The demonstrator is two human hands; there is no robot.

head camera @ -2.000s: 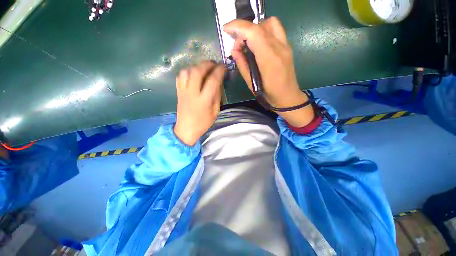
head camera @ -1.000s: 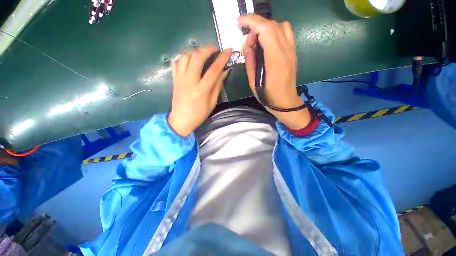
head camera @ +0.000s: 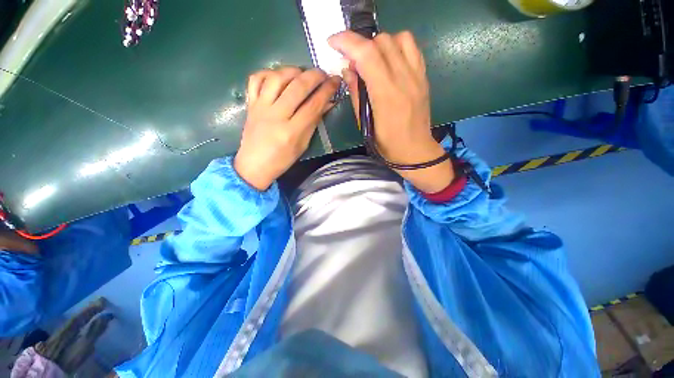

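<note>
A phone assembly, white with a dark edge, lies on the dark green bench mat in front of me, its far end cut off by the top edge. My left hand has its fingertips at the near end of the phone; whether they pinch anything is hidden. My right hand is bent around a black pen-like soldering iron, with its fingertips over the phone. The iron's tip is hidden by the fingers. The small board at the phone's near end is mostly covered by my fingertips.
A pile of small pink-white and dark components lies at the upper left. A thin wire lies on the mat. A yellow-green roll and a black box are at the upper right. A neighbour's blue sleeve shows at the left.
The phone and both hands now sit slightly further left in view. The right hand has shifted over the phone, and the near-end board is more covered than a second ago.
</note>
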